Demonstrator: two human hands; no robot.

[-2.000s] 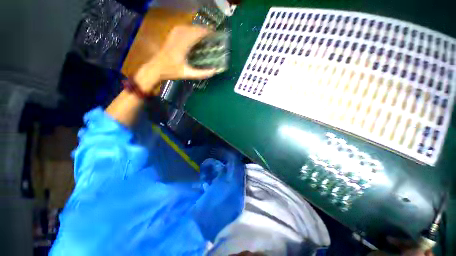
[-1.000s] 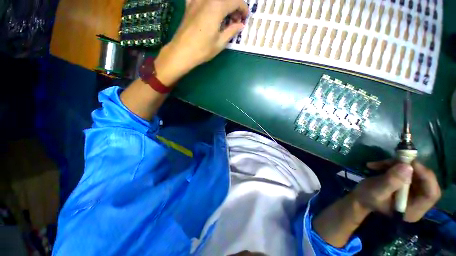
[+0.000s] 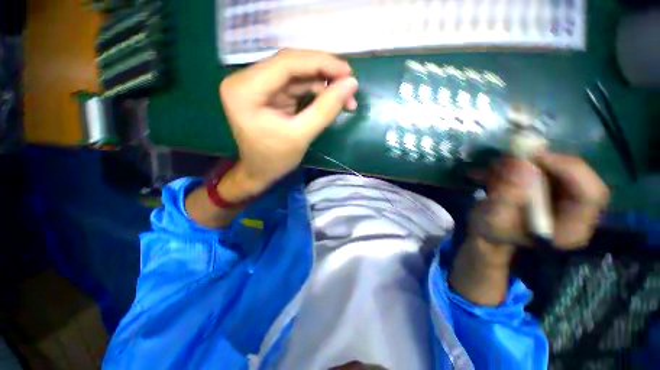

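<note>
The PCB panel (image 3: 441, 115) lies flat on the green mat, washed out by glare. My right hand (image 3: 539, 195) is shut on the cream-handled soldering iron (image 3: 537, 206), right of the panel; its tip is blurred. My left hand (image 3: 286, 119) is left of the panel, with thumb and forefinger together. Blur hides whether anything small is between them. The thin solder wire (image 3: 340, 163) trails over the mat's front edge toward my lap. The white component tray (image 3: 398, 49) is at the top, partly cut off.
Waiting PCB panels (image 3: 129, 47) stand at the upper left by the orange-brown surface (image 3: 58, 65). The solder spool (image 3: 95, 119) is at the left edge. Dark tweezers (image 3: 614, 126) lie at right, below a round tub (image 3: 642, 50). More boards (image 3: 601, 303) are at the lower right.
My left hand has left the tray and come down nearer the mat's front edge. My right hand has brought the iron up and left toward the panel. The view has shifted.
</note>
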